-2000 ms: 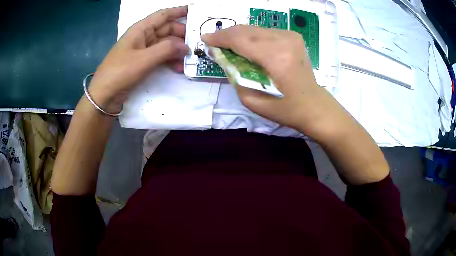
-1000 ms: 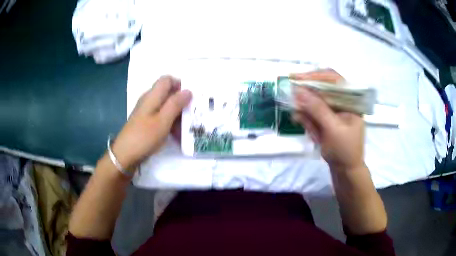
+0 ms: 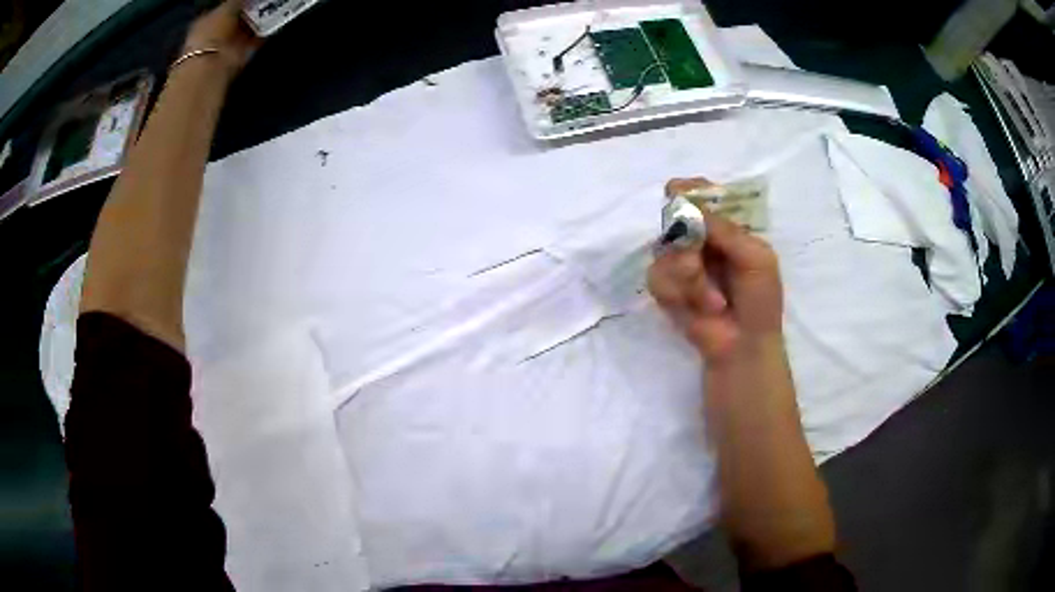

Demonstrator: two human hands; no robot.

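Observation:
My right hand is closed around the pale yellowish glue tube, over the middle of the cloth. Its dark nozzle points up towards the camera. A white housing with green boards and dark wires lies beyond it at the top, untouched. My left hand is at the upper left, partly cut off by the top edge. It is against a white object with dark marks, also cut off. Its fingertips are hidden, so its grip is unclear.
White cloth covers much of the dark bench. Another housing with a green board lies at the left. A long white bar is beside the top housing. The blue glue gun and crumpled white cloth are at the right.
The view has shifted. My left hand has let go of the housing with boards and reached to the upper left. My right hand has moved off the housing, still with the tube.

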